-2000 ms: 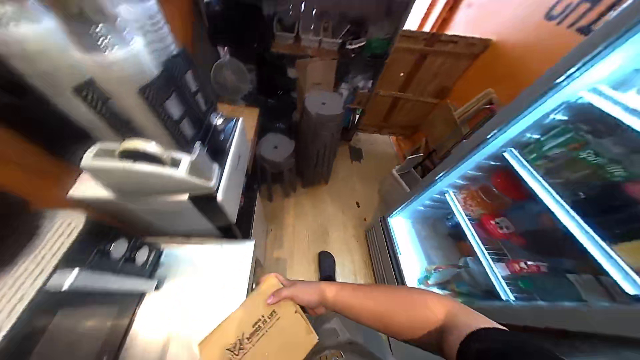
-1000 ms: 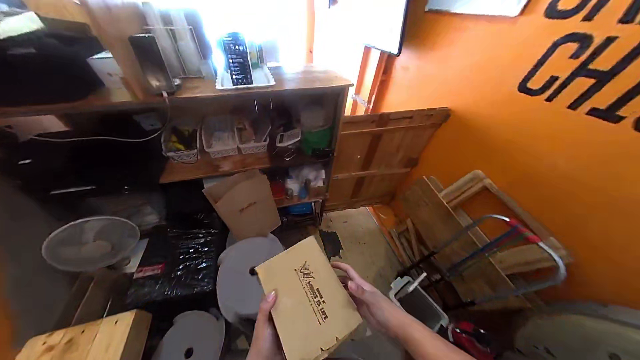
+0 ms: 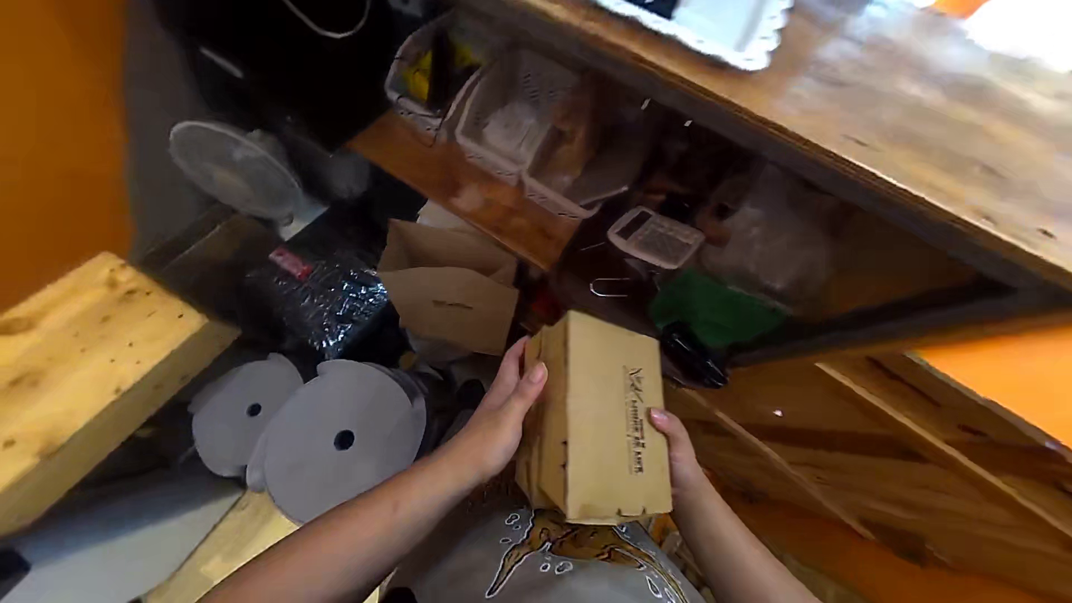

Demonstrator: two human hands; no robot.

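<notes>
A brown cardboard box [image 3: 615, 419] with dark printing on its face is held between both my hands, in front of my body. My left hand [image 3: 507, 410] grips its left side, the thumb near the upper left edge. Against the right side press the fingers of my right hand [image 3: 680, 448]. Just beyond the box, to the left, stands an open brown paper bag [image 3: 456, 306]. Whether anything is inside the box cannot be seen.
Grey round stool tops [image 3: 335, 469] are at lower left, beside a thick wooden slab [image 3: 92, 368]. A wooden shelf unit [image 3: 904, 193] overhangs ahead, with white plastic baskets [image 3: 511, 117] and a calculator [image 3: 656, 238]. A fan [image 3: 236, 170] and a black plastic-wrapped parcel [image 3: 335, 293] stand further left.
Two seconds ago one hand was seen on the box beside a counter; now both hold it. The view has swung to the shelves, and the box has turned so that a side shows.
</notes>
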